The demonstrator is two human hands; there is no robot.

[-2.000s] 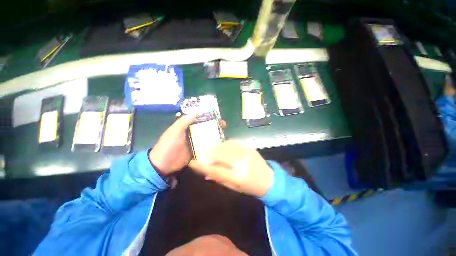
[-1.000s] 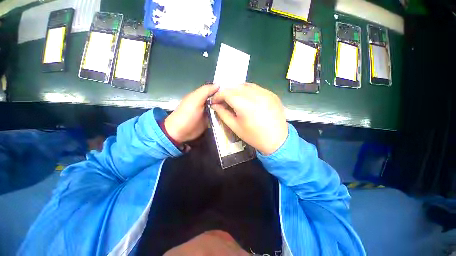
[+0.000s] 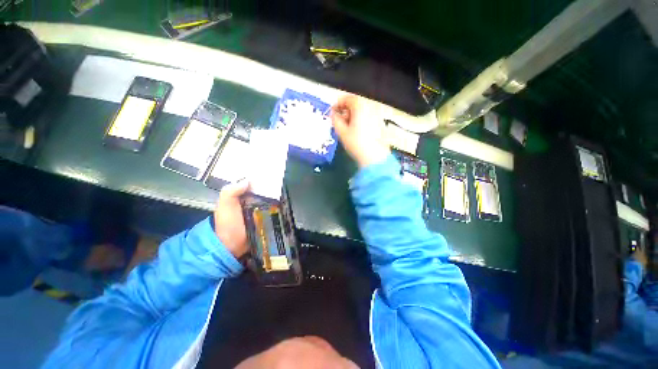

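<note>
My left hand [image 3: 232,222] holds a phone unit [image 3: 273,249] near my body. Its battery bay is open and shows orange-copper strips. A white battery [image 3: 268,162] is lifted up at the far end of the phone. My right hand [image 3: 358,130] is at the right edge of the blue tray [image 3: 328,155], which is heaped with small white pieces. Its fingertips are pinched together; whether they hold a piece is too blurred to tell.
Phones with batteries lie on the green bench mat, left [image 3: 134,115] and right [image 3: 454,189]. A white sheet [image 3: 189,92] lies under the leftmost. A taped post [image 3: 498,79] rises at upper right. Black trays [image 3: 570,252] stand at right. More phones lie beyond the white divider [image 3: 238,58].
My right hand has left the phone and moved to the blue tray. The battery bay is now uncovered, with the battery still lifted. The camera view has shifted and tilted.
</note>
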